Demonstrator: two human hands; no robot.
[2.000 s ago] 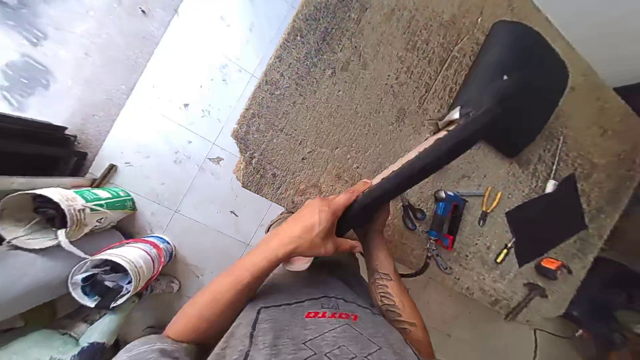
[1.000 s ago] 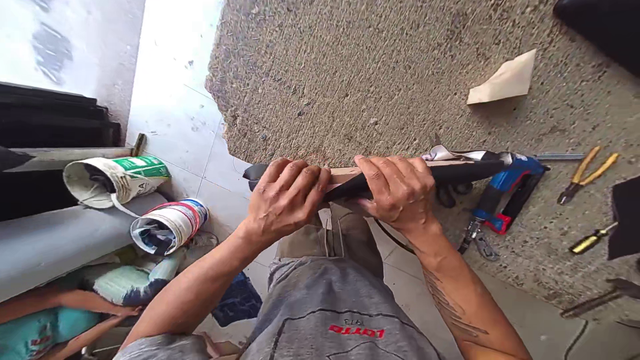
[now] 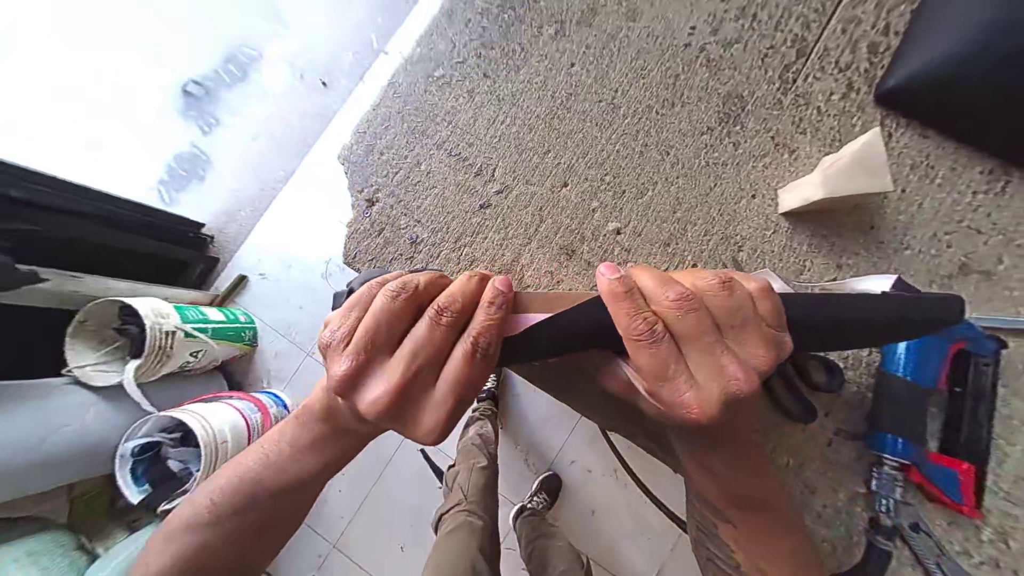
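A long, narrow piece covered in black material (image 3: 864, 320) lies level across the view, with a bare tan strip and a pink patch showing between my hands. My left hand (image 3: 424, 352) is closed around its left part, fingers over the top. My right hand (image 3: 696, 340) grips it right of the middle, thumb side toward the other hand. White material shows along the upper edge, right of my right hand. Black scissor handles (image 3: 804, 384) lie partly hidden below it. The blue and red air stapler (image 3: 920, 416) rests at the right with its hose fitting toward me.
The worn, carpet-like table surface (image 3: 560, 144) spreads ahead, its broken edge at the left. A cream scrap (image 3: 840, 176) and a black padded piece (image 3: 960, 72) lie on it at the right. Two buckets (image 3: 216, 332) (image 3: 232, 424) stand at the left. A hose hangs near my legs.
Two seconds ago the long piece slanted away with a wide black end over the table; now it lies crosswise, close to me. My hands have moved apart along it. The view has shifted.
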